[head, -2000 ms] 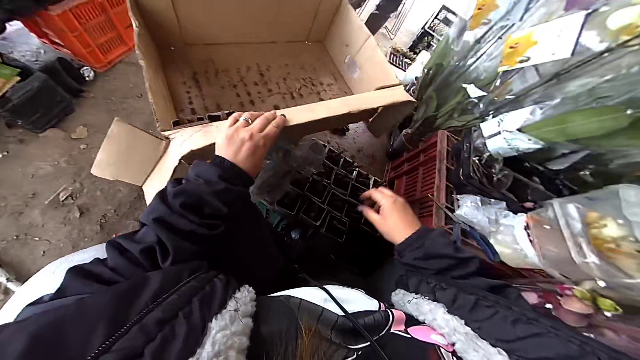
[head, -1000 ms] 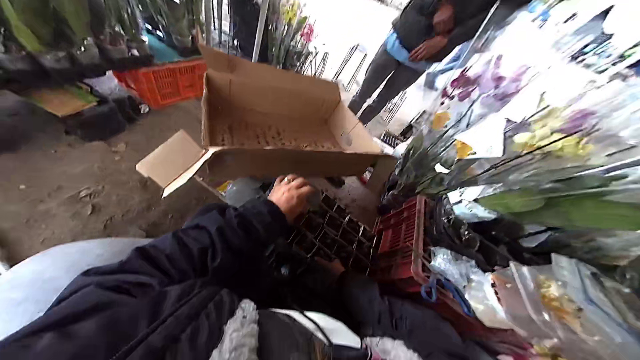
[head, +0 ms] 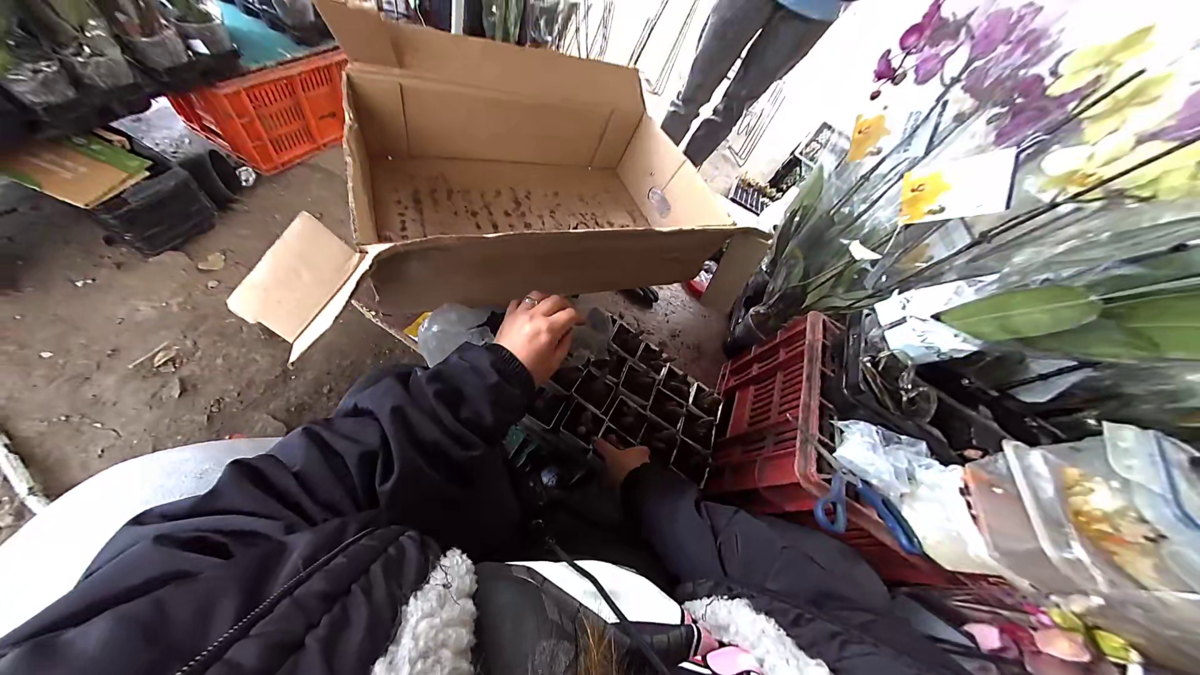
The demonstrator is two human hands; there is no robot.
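Square dark pots [head: 626, 405] stand packed in rows low in front of me, dark material inside them. My left hand [head: 541, 335], a ring on one finger, is over their far left edge, beside a translucent plastic piece [head: 591, 330]; whether it grips that piece is unclear. My right hand [head: 621, 461] reaches the near edge of the pots with its fingertips partly hidden among them. Beyond the pots, a cardboard box [head: 553, 267] lies open with its flaps spread and dark specks on its inner surface. Clear plastic [head: 450, 333] lies left of my left hand.
A red crate [head: 773, 403] stands right of the pots, with blue-handled scissors [head: 867, 511] at its edge. Wrapped orchids [head: 994, 187] and plastic bags [head: 1078, 506] crowd the right. An orange crate [head: 272, 108] is back left. A person [head: 736, 70] stands beyond the box.
My left hand has moved off the box's near flap, where it was two seconds ago, to the pots. My right hand has moved to the pots' near edge. The view has shifted.
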